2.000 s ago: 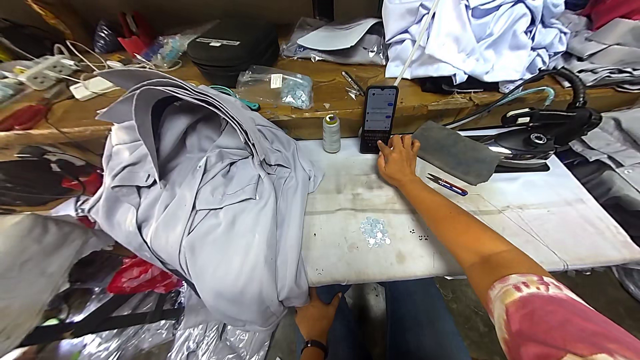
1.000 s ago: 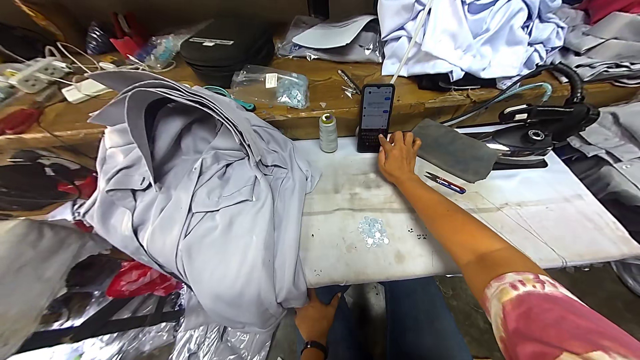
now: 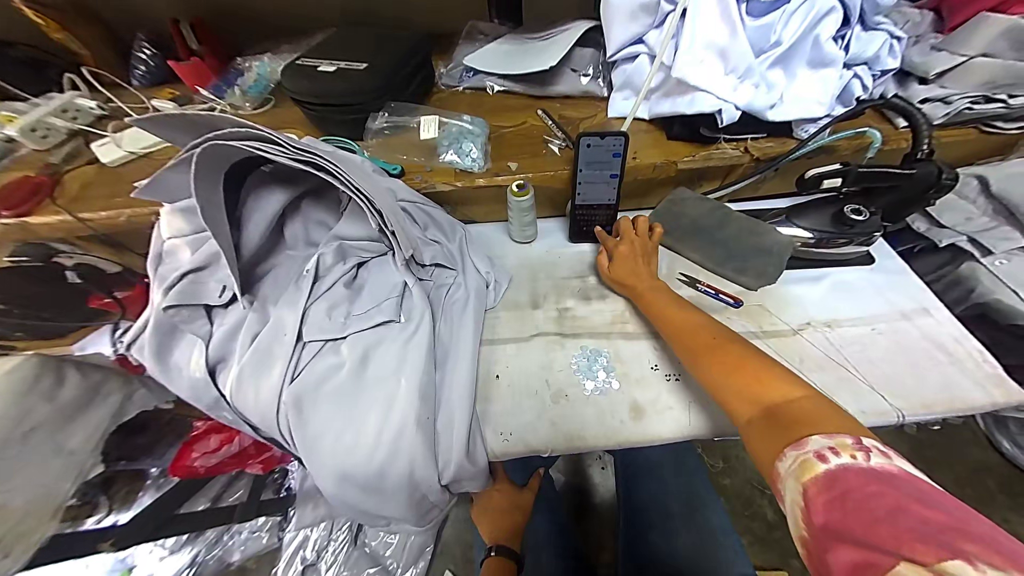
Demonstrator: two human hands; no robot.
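Observation:
My right hand (image 3: 632, 254) reaches to the bottom of an upright smartphone (image 3: 597, 186), a finger at its lit screen by the keyboard; the hand grips nothing. Below the board's front edge, my left hand (image 3: 506, 506) rests over my lap beside the hem of grey shirts (image 3: 360, 376); its fingers are partly hidden, so its hold is unclear. The shirts lie heaped with collars stacked at the top. A thread cone (image 3: 522, 213) stands left of the phone. Pale blue buttons (image 3: 595, 371) lie in a small pile on the board. Thread snips (image 3: 710, 290) lie right of my forearm.
A black iron (image 3: 852, 210) rests at the right of the padded board (image 3: 552, 416), beside a dark grey cloth pad (image 3: 724, 238). On the wooden shelf (image 3: 512, 144) behind are a bag of buttons (image 3: 462, 146), a marker, a black case and light blue garments (image 3: 744, 56). Loose thread trails at right.

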